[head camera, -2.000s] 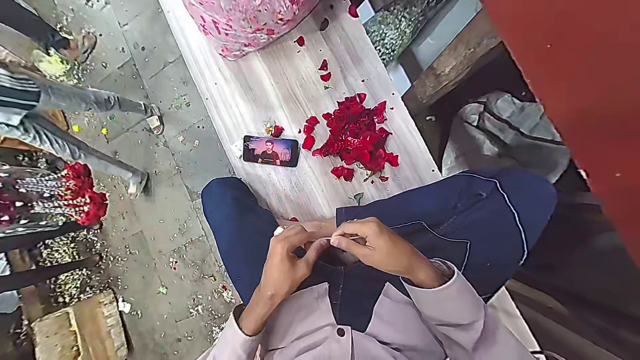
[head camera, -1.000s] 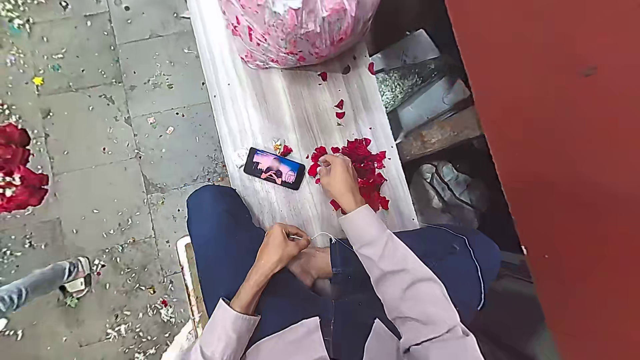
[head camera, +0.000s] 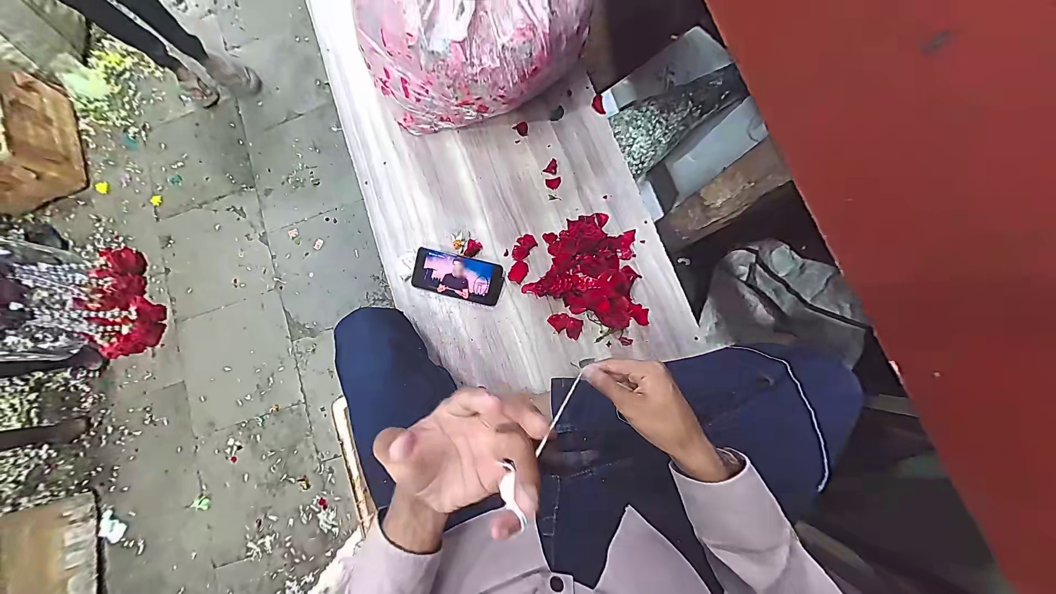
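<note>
My left hand (head camera: 470, 454) is turned palm up over my lap, fingers spread and partly curled, with white thread (head camera: 561, 411) looped round its fingers. The thread runs taut up to my right hand (head camera: 648, 404), which pinches its end between thumb and fingertips beside the bench edge. Just beyond my right hand, a heap of red rose petals (head camera: 590, 272) lies on the pale wood-grain bench (head camera: 445, 190). A smartphone (head camera: 457, 276) showing a video lies left of the petals, with a small red and yellow flower piece (head camera: 471, 247) by its upper edge.
A large clear plastic bag of pink and red petals (head camera: 478, 66) stands at the bench's far end. A red panel (head camera: 891, 206) slants along the right, near a grey sack (head camera: 780, 293). At left are bunches of red roses (head camera: 128, 305), a wooden block (head camera: 37, 140) and a passer-by's legs (head camera: 157, 37).
My right hand has come back from the petal heap to near my lap and now holds the thread. My left hand has turned palm up and opened out.
</note>
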